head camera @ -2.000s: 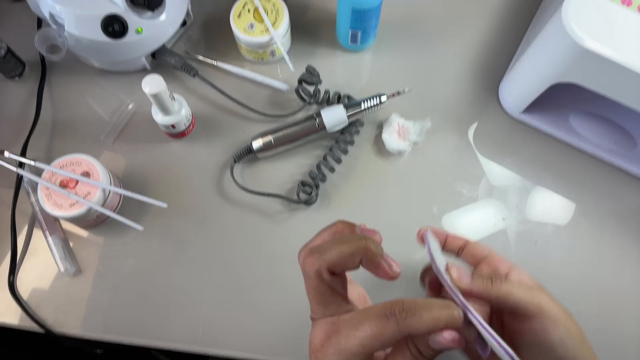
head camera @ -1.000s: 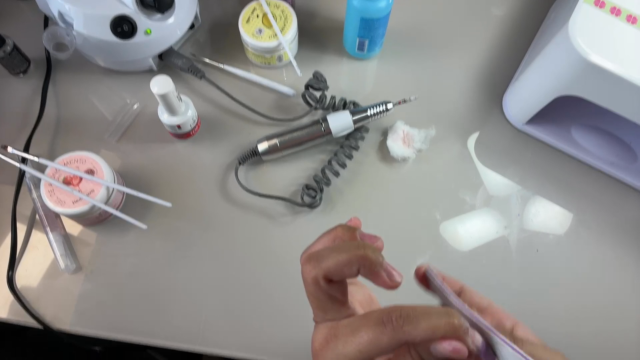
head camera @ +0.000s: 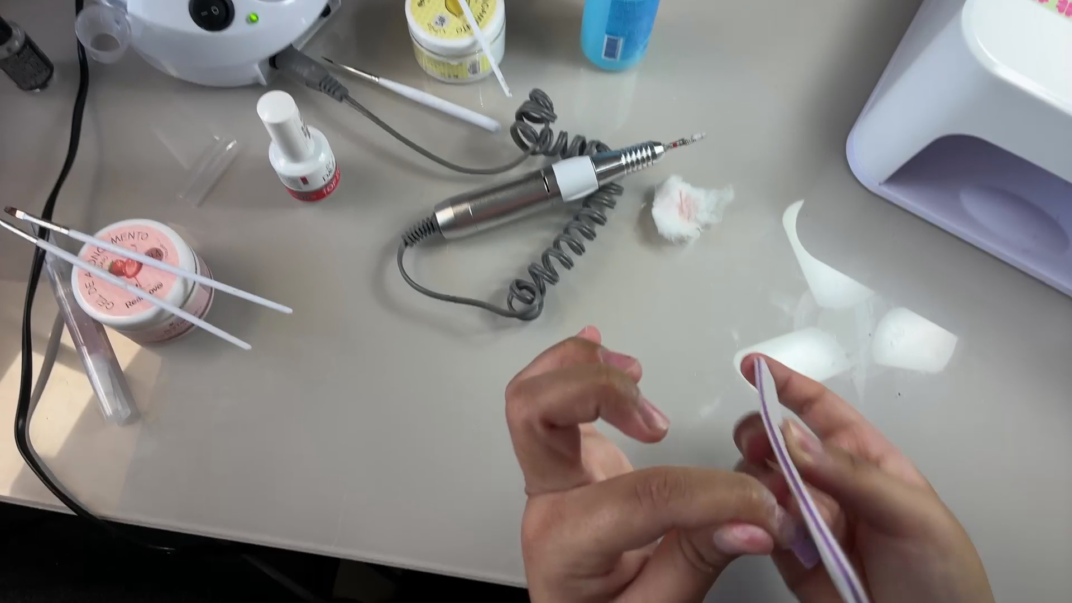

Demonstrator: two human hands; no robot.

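My right hand [head camera: 871,486] holds a white nail file with a purple core [head camera: 791,465] between thumb and fingers, turned edge-on to the view. My left hand [head camera: 620,486] is just left of it, palm inward, with some fingers curled and apart. Its index finger reaches right to the file, and the fingertip has a purplish nail or tip [head camera: 796,536] beside the file's edge. The left thumb lies below that finger. Whether file and nail touch cannot be told. The lower end of the file runs out of view.
An electric nail drill [head camera: 511,197] with coiled cord lies mid-table near used cotton [head camera: 687,208]. Left are a pink-lidded jar [head camera: 138,314] under two brushes and a white bottle [head camera: 301,159]. A nail lamp [head camera: 938,92] is at right; white lamp reflections [head camera: 808,352] show on the table.
Since one second ago my right hand and the file have moved up, and more of the right hand's fingers show. My left hand keeps much the same pose.
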